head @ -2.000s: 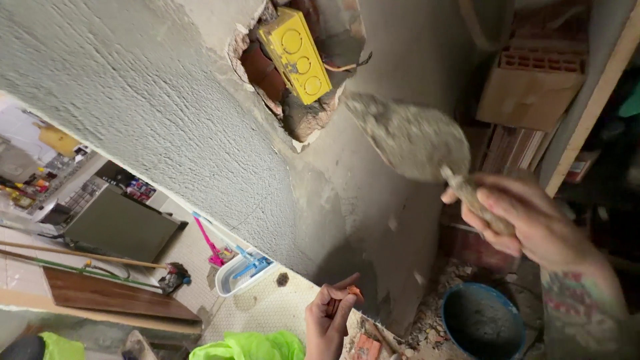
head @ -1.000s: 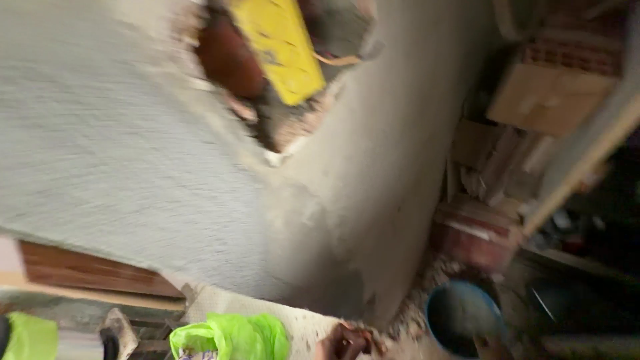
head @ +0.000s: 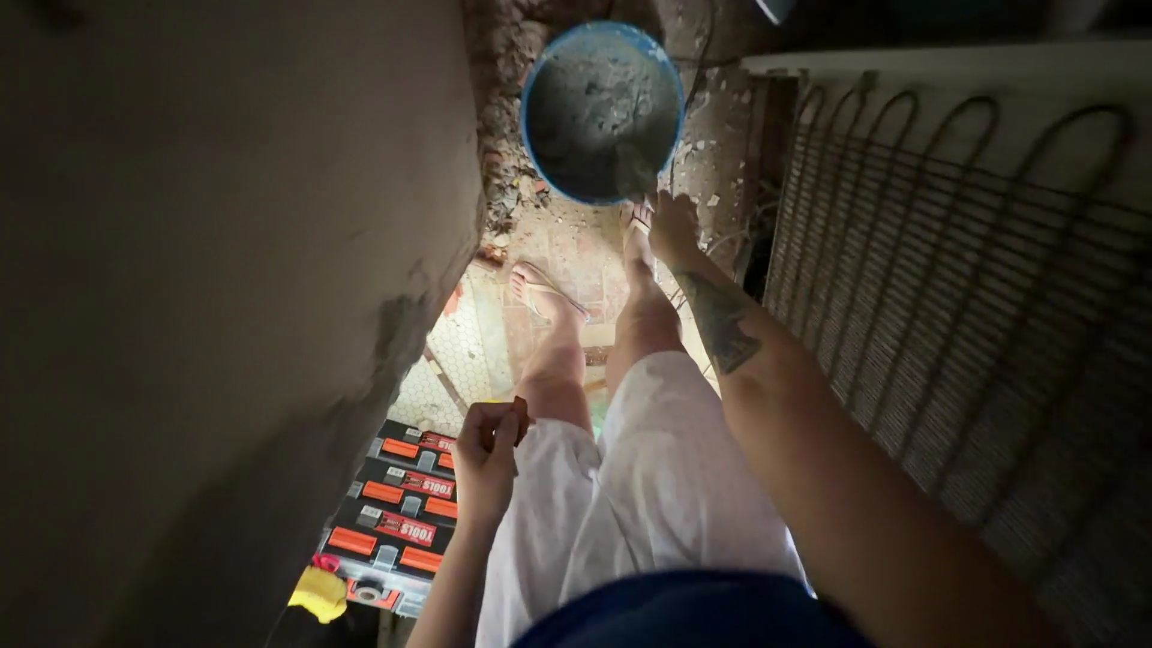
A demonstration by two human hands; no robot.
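At the top centre a round blue bucket holds grey wet mortar. My right hand is at the bucket's near right rim, closed around the handle of a trowel. The trowel's blade dips into the bucket over the mortar and is dim. Lower down, left of my knees, my left hand pinches a small reddish-brown fragment, perhaps of brick. The plastered wall fills the left side.
Rubble lies between the wall and the bucket. My feet in flip-flops stand on the floor below it. A wire coil grille rises close on the right. Stacked black and orange tool boxes stand at lower left, beside a yellow cloth-like thing.
The view has swung down from the wall opening with the yellow electrical box to the floor. My right hand, earlier holding the trowel near the wall, is now with it at the bucket.
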